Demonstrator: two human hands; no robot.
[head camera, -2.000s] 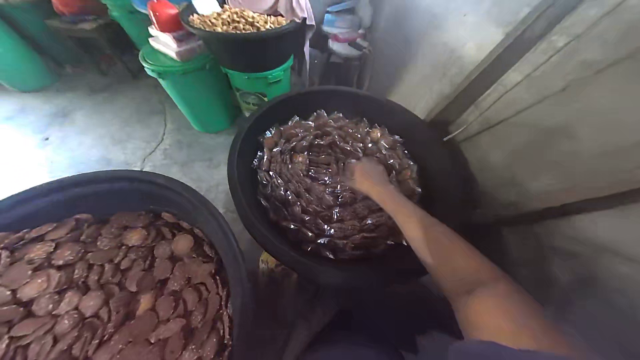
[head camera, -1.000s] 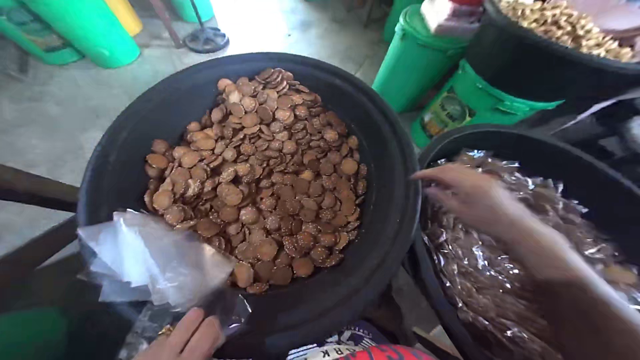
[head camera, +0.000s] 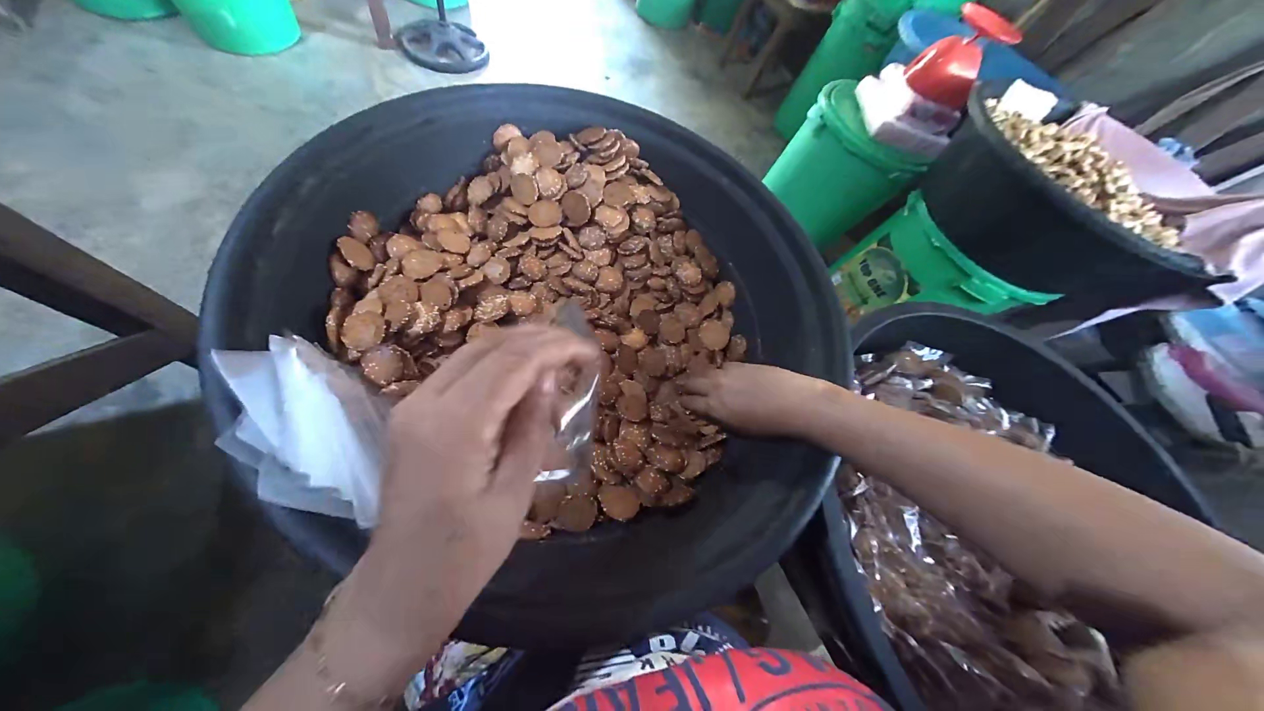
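Note:
A large black tub (head camera: 513, 583) holds a heap of round brown biscuits (head camera: 632, 247). Over the near left part of the heap, my left hand (head camera: 494, 415) grips a clear plastic bag (head camera: 578, 415); its fingertips are partly hidden. A stack of flat clear bags (head camera: 306, 434) lies on the tub's left rim, beside my left wrist. My right hand (head camera: 736, 397) reaches into the right side of the heap, its fingers among the biscuits; whether they hold any cannot be seen. Beneath my right forearm, a second black tub (head camera: 1116, 405) holds filled, shiny clear packets (head camera: 918, 553).
At the upper right, a black tub (head camera: 1047, 217) of light brown pieces (head camera: 1086, 168) stands by green buckets (head camera: 839, 168). A red plastic object (head camera: 945, 71) sits on a bucket there. Dark wooden bars (head camera: 89, 296) flank the biscuit tub at left. A round black base (head camera: 441, 45) stands on the floor.
The view has swung left from the packet tub to the biscuit tub. My right hand has moved from the packet tub into the biscuits. My left hand has come over the heap with a bag.

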